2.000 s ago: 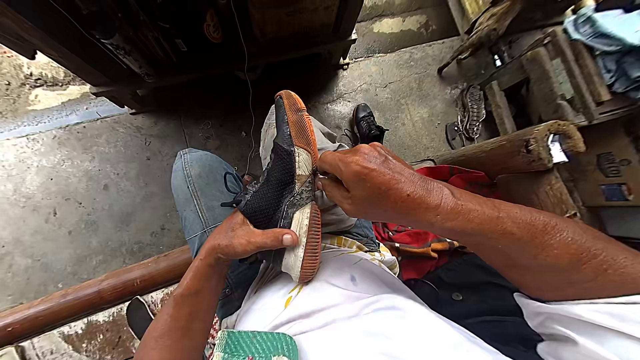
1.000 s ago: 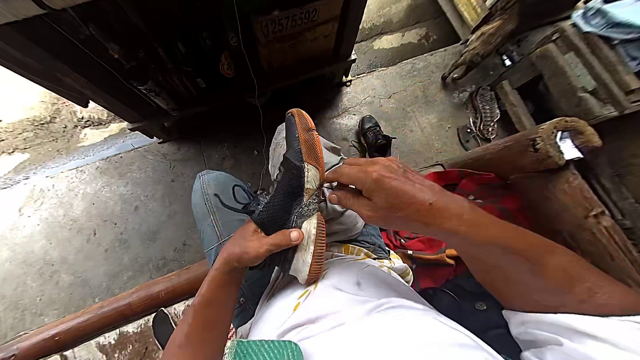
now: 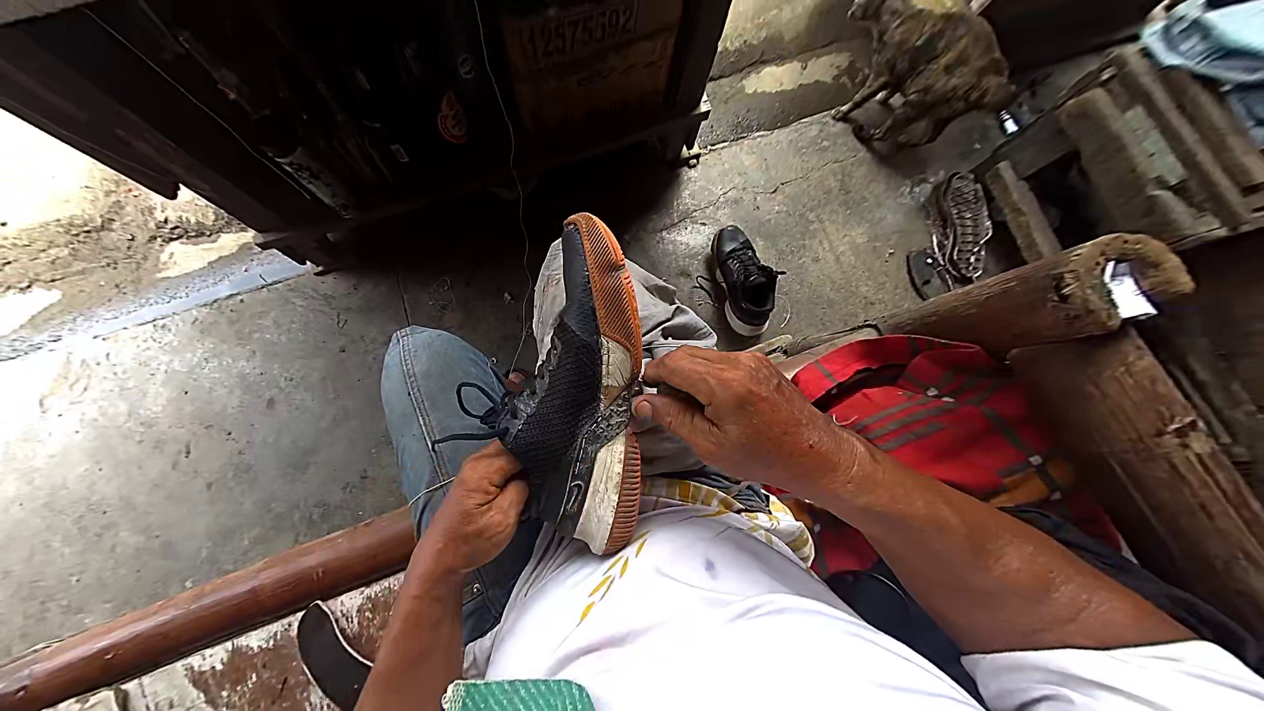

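Note:
A worn dark mesh sneaker (image 3: 558, 405) with a white midsole and an orange-brown rubber outsole lies on its side over my lap, toe pointing away. My left hand (image 3: 484, 499) grips its upper near the heel and ankle opening, the thumb folded against the fabric. At the sole's right edge, near the middle of the shoe, my right hand (image 3: 721, 405) has thumb and forefinger pinched together. Whatever is between those fingertips is too small to make out. Dark laces (image 3: 479, 410) hang loose from the shoe's left side. A thin thread runs down from above toward my left knee.
A black shoe (image 3: 745, 278) stands on the concrete floor ahead, with a worn sandal or sole (image 3: 960, 227) farther right. A dark wooden cabinet (image 3: 592, 69) is at the top. Red plaid cloth (image 3: 918, 410) lies beside a log rail (image 3: 1047, 296). A wooden pole (image 3: 227, 597) crosses lower left.
My left hand's thumb, earlier stretched across the shoe's side onto the midsole, is now drawn back to the upper. My right hand stays at the sole's edge. An animal at the upper right shows more fully.

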